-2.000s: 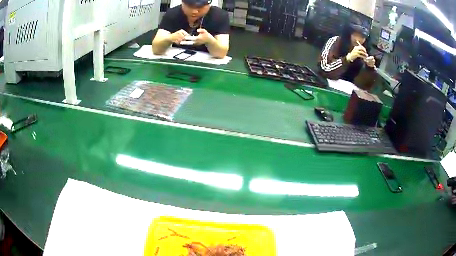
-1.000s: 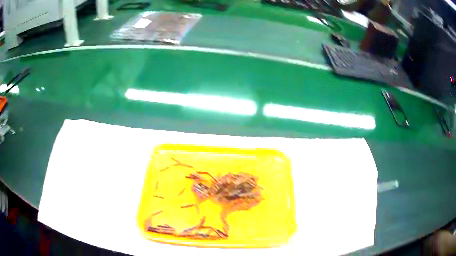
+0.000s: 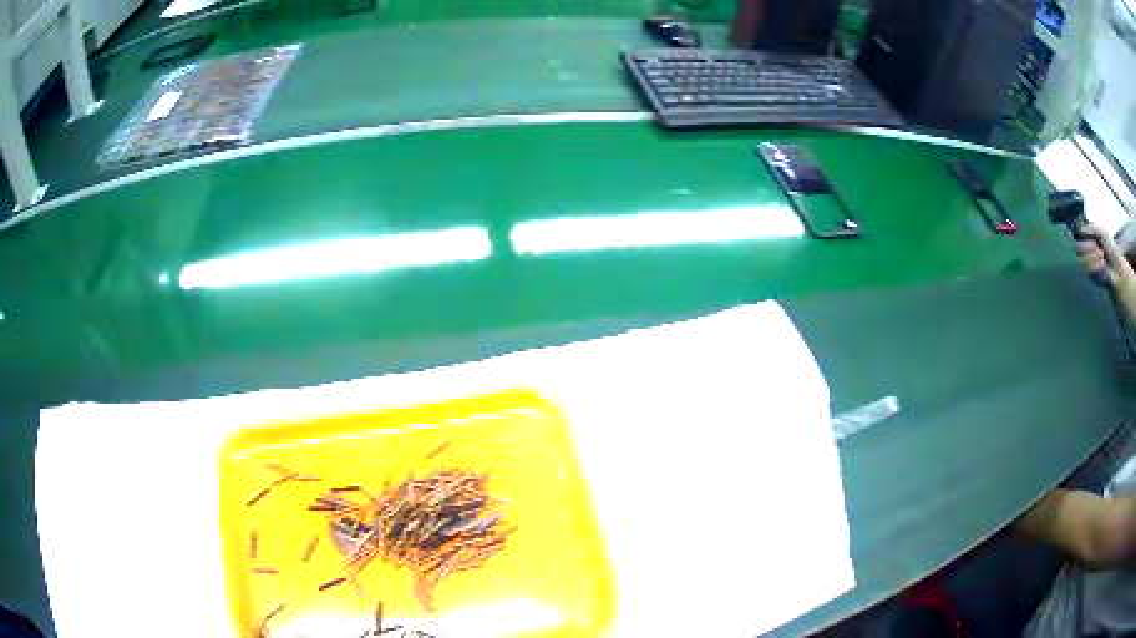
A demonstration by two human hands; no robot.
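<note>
A shallow yellow tray [image 3: 567, 499] lies on a white sheet [image 3: 710, 436] in front of me, its near edge cut off by the picture. A heap of thin copper-brown and dark strips [image 3: 436, 523] lies in it, with single strips scattered on its left side and more at the near edge. A black phone mid-frame [image 3: 810, 190] lies on the green surface beyond the sheet, and a second mid-frame [image 3: 983, 196] lies to its right. Neither of my hands is in the picture.
A keyboard [image 3: 766, 90], a mouse [image 3: 672, 31] and a black computer tower [image 3: 947, 56] stand beyond the pale rail. A clear pack of brown strips [image 3: 206, 102] is at far left. At right, another person's hand [image 3: 1096, 253] holds a black scanner [image 3: 1066, 208]; a forearm [image 3: 1081, 530] shows below.
The view has tipped down and turned right. The tray and sheet now sit further left, and the other person's hand with the scanner has come into view at right.
</note>
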